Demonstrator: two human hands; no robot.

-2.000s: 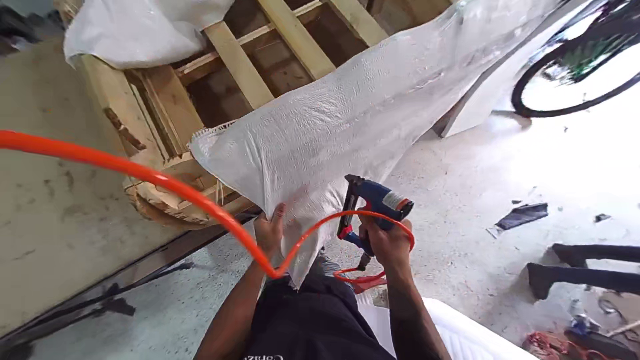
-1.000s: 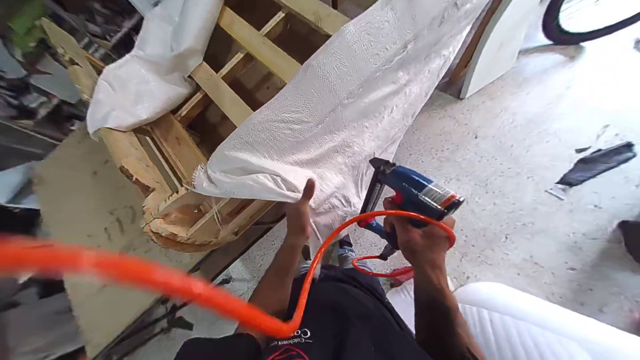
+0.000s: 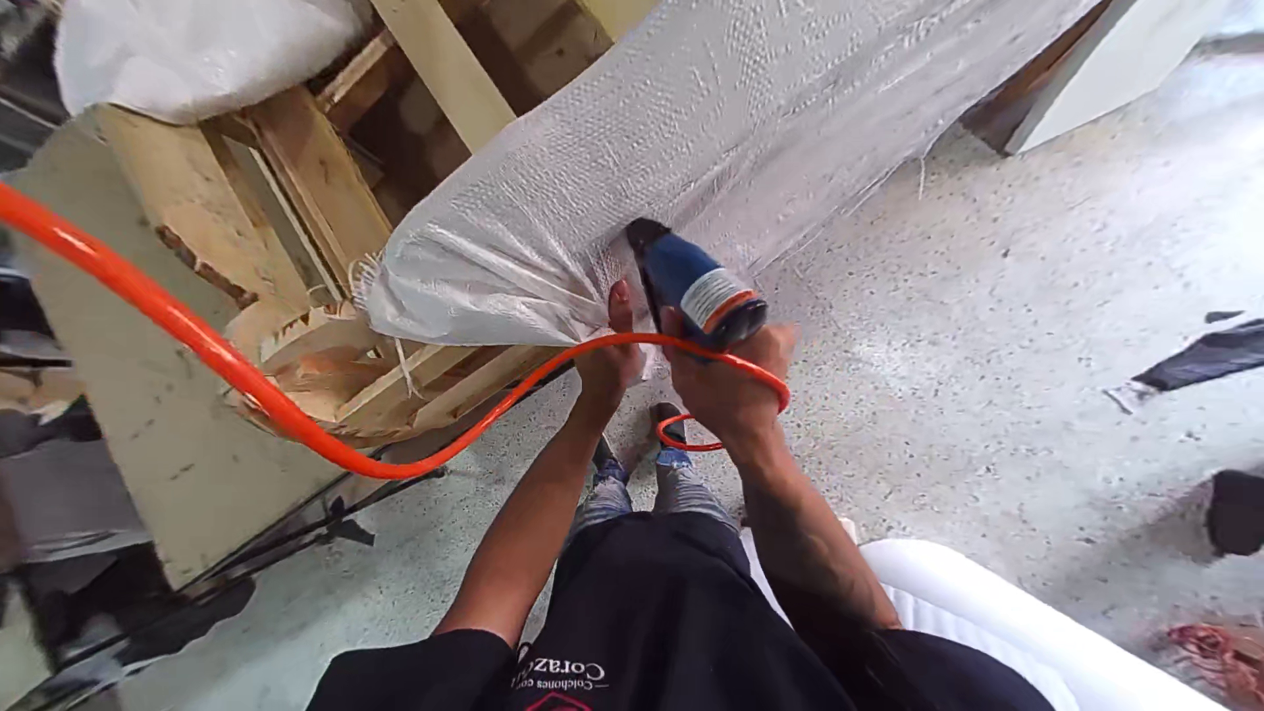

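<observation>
My left hand [image 3: 610, 348] grips the gathered lower edge of a white woven plastic sheet [image 3: 553, 197], thumb up. The sheet lies over part of a wooden frame [image 3: 306, 178] with slats and a rounded, splintered corner. In my right hand [image 3: 733, 380] is a blue and black pneumatic staple gun [image 3: 691, 276], its nose over the sheet just above and right of my left hand. Whether the nose touches the sheet cannot be told. An orange air hose [image 3: 267, 395] runs from the left edge, across my left wrist, and loops around my right hand.
A white padded piece [image 3: 987, 612] lies behind my right arm. Dark fabric scraps [image 3: 1210, 355] are on the speckled floor at right. A pale board [image 3: 148, 395] stands left of the frame, and a white panel [image 3: 1106, 79] is at upper right.
The staple gun has moved left, from beside the sheet to over it, near my left hand. My left hand keeps hold of the sheet's edge. The view has shifted closer to the frame.
</observation>
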